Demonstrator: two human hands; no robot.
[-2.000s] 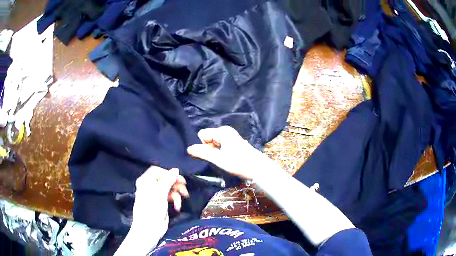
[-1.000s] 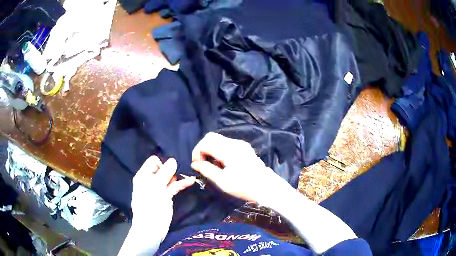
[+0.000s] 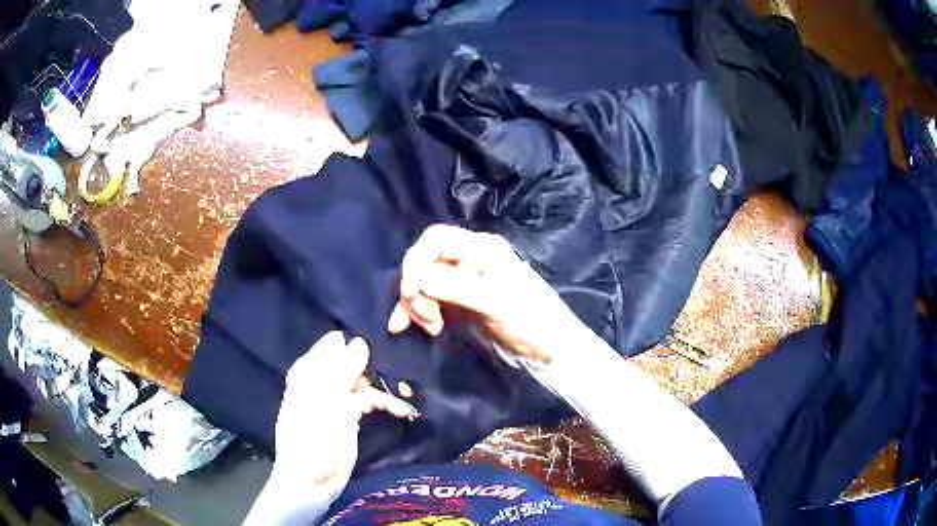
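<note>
The navy jacket (image 3: 308, 241) lies in front of me with its shiny crinkled lining (image 3: 545, 185) turned up. A small white label (image 3: 718, 176) shows at the lining's edge. My left hand (image 3: 324, 411) is low on the jacket, fingers bent and pinching cloth near a small pale glint; I cannot tell if that is a needle. My right hand (image 3: 462, 277) is raised just above and right of it, thumb and fingertips together; any needle or thread there is too small to see. Small brass-coloured snips (image 3: 686, 350) lie on the table right of the jacket.
The worn brown table (image 3: 164, 247) has a curved front edge. At left are white fabric (image 3: 170, 67), yellowish scissor rings (image 3: 101, 180), a white-green spool (image 3: 64, 115) and a grey machine (image 3: 31, 185) with a black cord. Dark garments (image 3: 771, 92) are heaped at the back and right.
The view has swung left, bringing the machine and spool into sight. My right hand has moved up and away from my left, which stays low at the cloth.
</note>
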